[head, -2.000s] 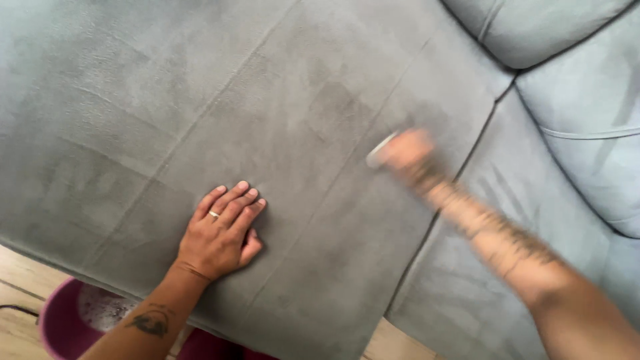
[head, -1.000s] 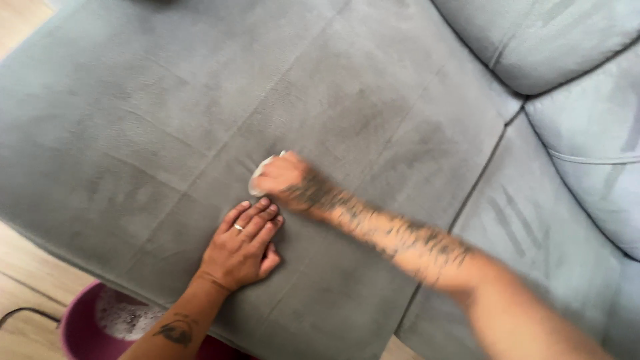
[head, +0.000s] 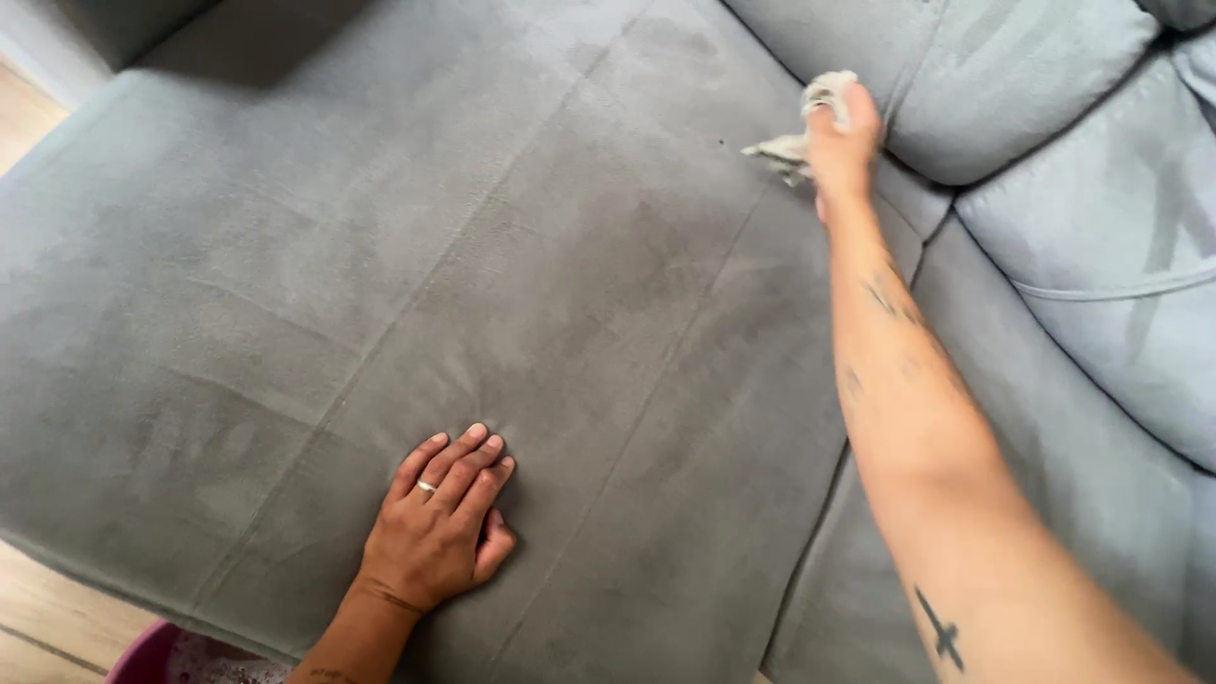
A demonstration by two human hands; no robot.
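Note:
Gray upholstery covers the sofa seat (head: pixel 570 285), with seams and darker, damp-looking patches across it. My right hand (head: pixel 845 147) grips a crumpled whitish cloth (head: pixel 784 155) at the upper right of the seat, close to the back cushion. Part of the cloth sticks out to the left of the fingers. My left hand (head: pixel 446 518) lies palm down on the near part of the seat, a ring on one finger, pressing the fabric and holding nothing.
Puffy gray back cushions (head: pixel 1092 209) line the right side, beside another seat section (head: pixel 988 494). At the lower left, a pink basin (head: pixel 142 655) with foamy liquid stands on the light wood-look floor (head: pixel 47 608), partly under the seat edge.
My right hand, with the cloth, has moved from beside my left hand to the upper right, near the back cushion. My left hand stays on the seat.

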